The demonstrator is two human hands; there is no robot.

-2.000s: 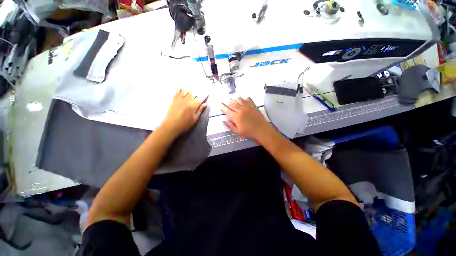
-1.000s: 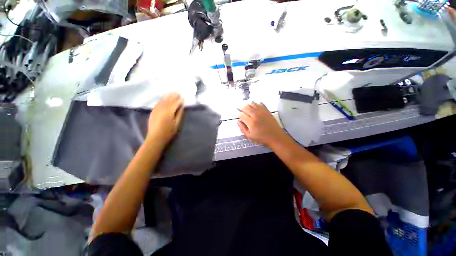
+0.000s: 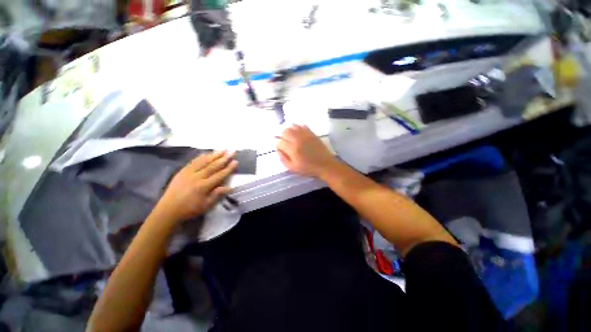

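The dark grey panel (image 3: 61, 217) lies bunched at the left of the table, with the light panel (image 3: 104, 139) folded back over its upper part. My left hand (image 3: 201, 185) lies flat, fingers spread, on the grey cloth near the front edge; a small dark grey corner shows past its fingertips. My right hand (image 3: 303, 150) rests on the table, fingers slightly curled, below the presser foot and needle (image 3: 280, 107). Whether it holds something small is hidden. The small curved panel (image 3: 353, 139) with a dark strip lies right of my right hand. The picture is blurred.
The white sewing machine (image 3: 330, 74) spans the back. Pens (image 3: 403, 120), a flat black rectangle (image 3: 447, 104) and a grey cloth lump (image 3: 518, 91) lie at the right. A blue crate (image 3: 512, 275) with cut cloth stands below the table at lower right.
The dark grey panel has shifted left and bunched up, and the light panel is folded back further. My left hand has moved lower, towards the front edge. The camera view has shifted.
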